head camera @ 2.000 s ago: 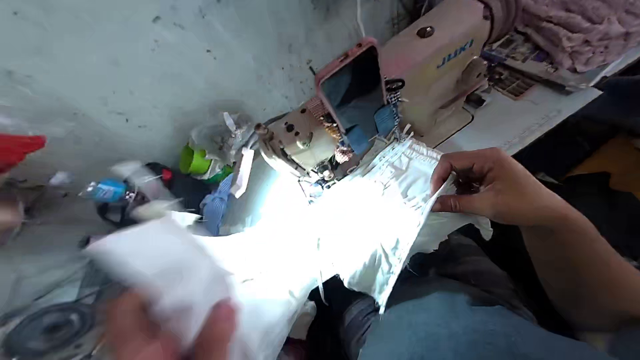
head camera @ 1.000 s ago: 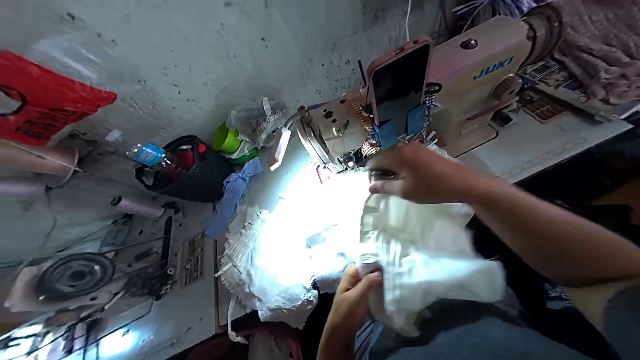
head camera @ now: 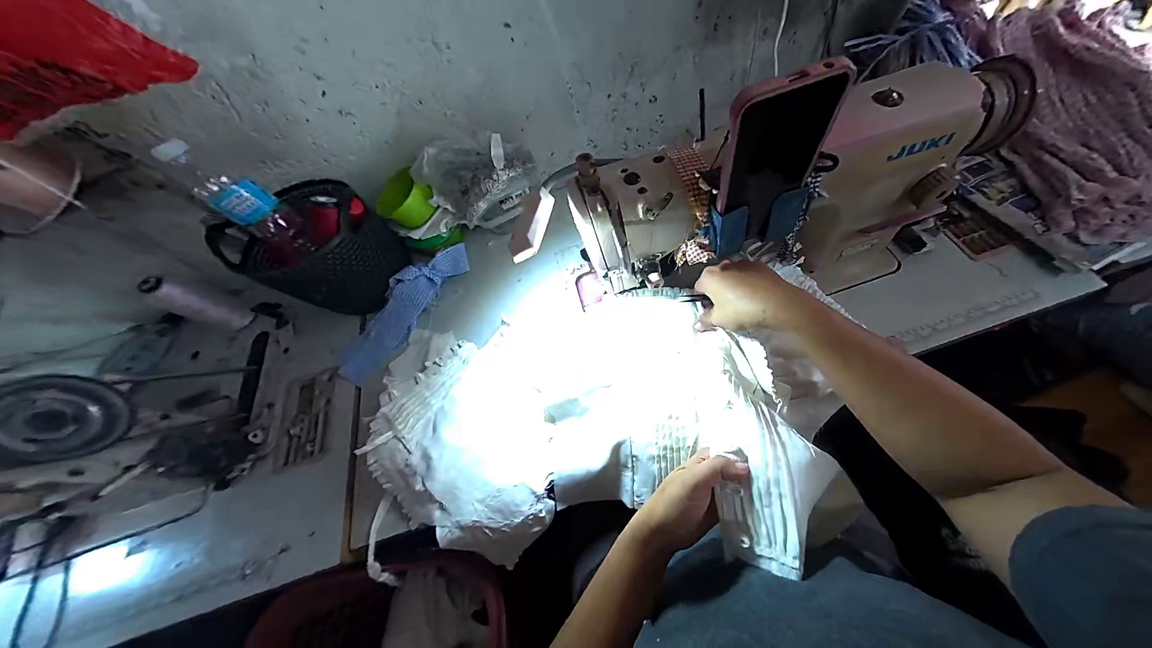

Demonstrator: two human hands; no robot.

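White pleated fabric (head camera: 504, 423) lies over the sewing machine's table and hangs past its front edge, partly washed out by the lamp light. My left hand (head camera: 688, 499) grips a pleated piece of it near the front edge, thumb on top. Just right of the presser foot (head camera: 650, 273) of the Juki sewing machine (head camera: 909, 153), my right hand (head camera: 742, 297) is closed at the cloth's far edge. A small dark pointed thing shows at its fingertips; what it is, I cannot tell.
A phone (head camera: 783, 148) stands in a holder before the machine. To the left are a black basket (head camera: 333, 261) with a bottle (head camera: 238, 200), a green cup (head camera: 406, 198), a blue fabric strip (head camera: 405, 310) and a thread cone (head camera: 198, 302). Below sits a red basket (head camera: 490, 585) holding cloth.
Two seconds ago my left hand held white cloth at the far left; now it grips pleated cloth near the front edge. The raised piece of one second ago lies lower and flatter.
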